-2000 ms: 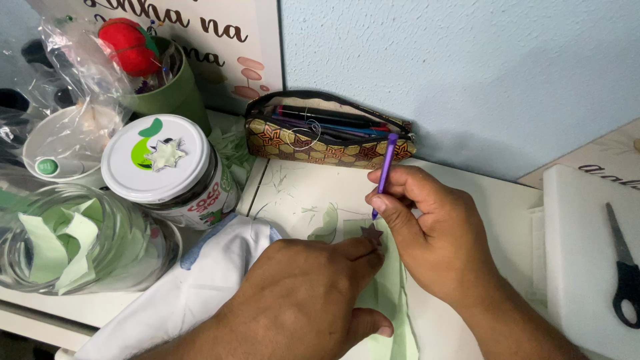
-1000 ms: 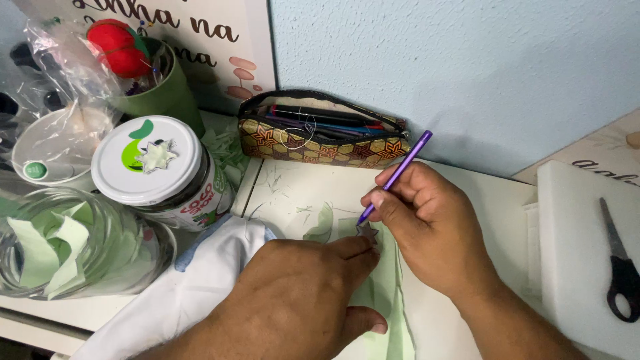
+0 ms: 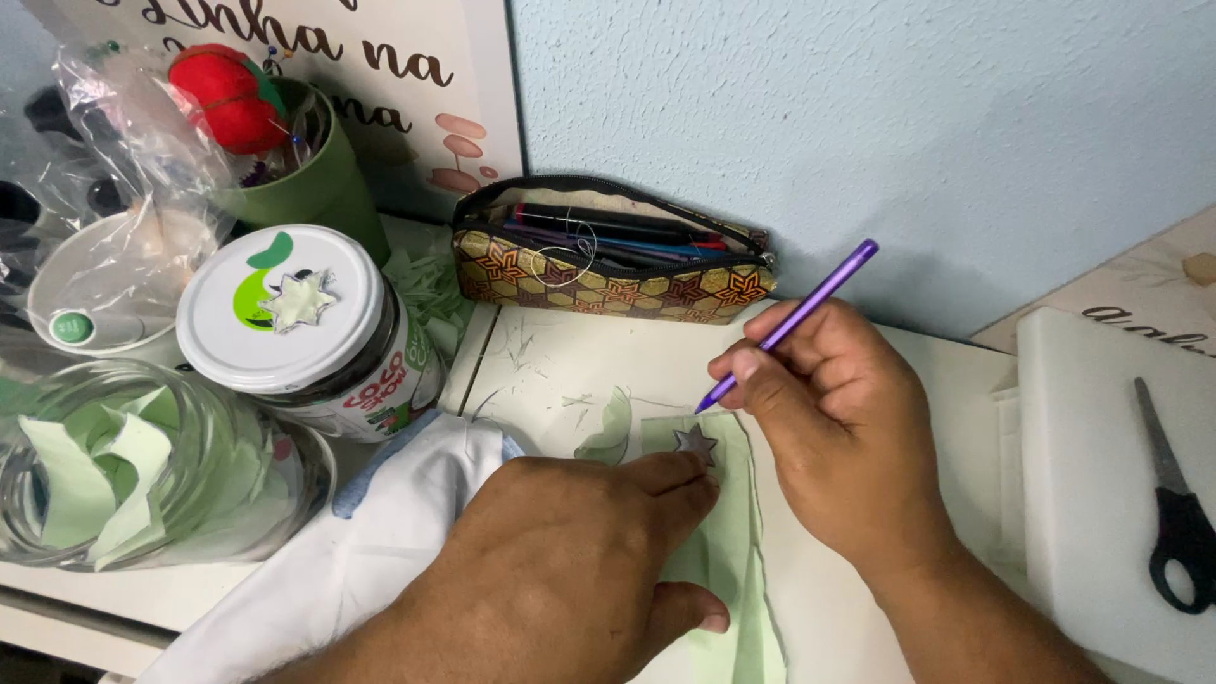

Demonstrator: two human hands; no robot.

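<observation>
My right hand [image 3: 836, 418] holds a purple pen [image 3: 807, 309], its tip just above the top edge of a strip of light green fabric or paper [image 3: 727, 551]. A small grey star-shaped template [image 3: 696, 445] lies flat on that strip. The fingertips of my left hand [image 3: 589, 551] press on the star's lower part and cover some of it; this hand grasps nothing, and its thumb stands apart. A curved green scrap [image 3: 608, 427] lies left of the star. On the white jar lid [image 3: 218, 332] rests a pale green star [image 3: 299, 301].
Behind my hands stands an unzipped patterned pencil case [image 3: 608, 280] with pens. At left are a glass jar of green scraps [image 3: 142, 475], a green pot [image 3: 313, 190] with a red pincushion [image 3: 228, 100], and white cloth [image 3: 380, 532]. Black-handled scissors [image 3: 1173, 513] lie on a white block at right.
The pen is more tilted than two seconds ago, and its tip has moved off the star to the strip's top edge. My left hand still presses on the star.
</observation>
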